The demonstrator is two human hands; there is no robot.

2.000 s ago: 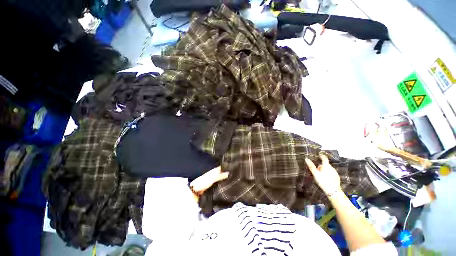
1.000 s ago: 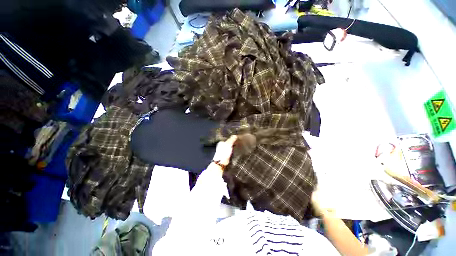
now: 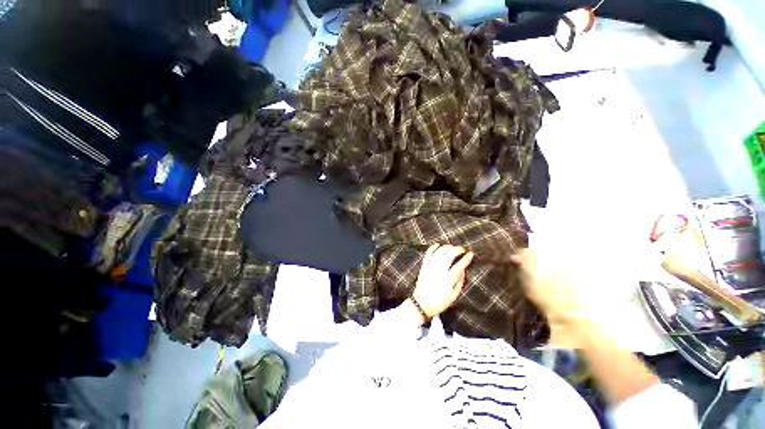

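A brown plaid garment piece (image 3: 491, 289) lies over the right part of the black padded board (image 3: 298, 222), partly folded, with darker cloth at its upper left. My left hand (image 3: 440, 281) rests on top of the piece with its fingers slightly apart. My right hand (image 3: 541, 276) is blurred at the piece's right edge; its finger position cannot be made out. The board's rounded left end is uncovered.
A large plaid pile (image 3: 428, 100) lies beyond the board, a smaller one (image 3: 205, 260) to its left. The steam iron (image 3: 692, 318) is parked at right, with red-orange loops (image 3: 669, 226) nearby. A long black padded board (image 3: 646, 21) lies at the far edge.
The piece was turned and folded over, then spread across the board. My left hand has let go of the gathered cloth and moved right and nearer. My right hand has moved up along the right edge.
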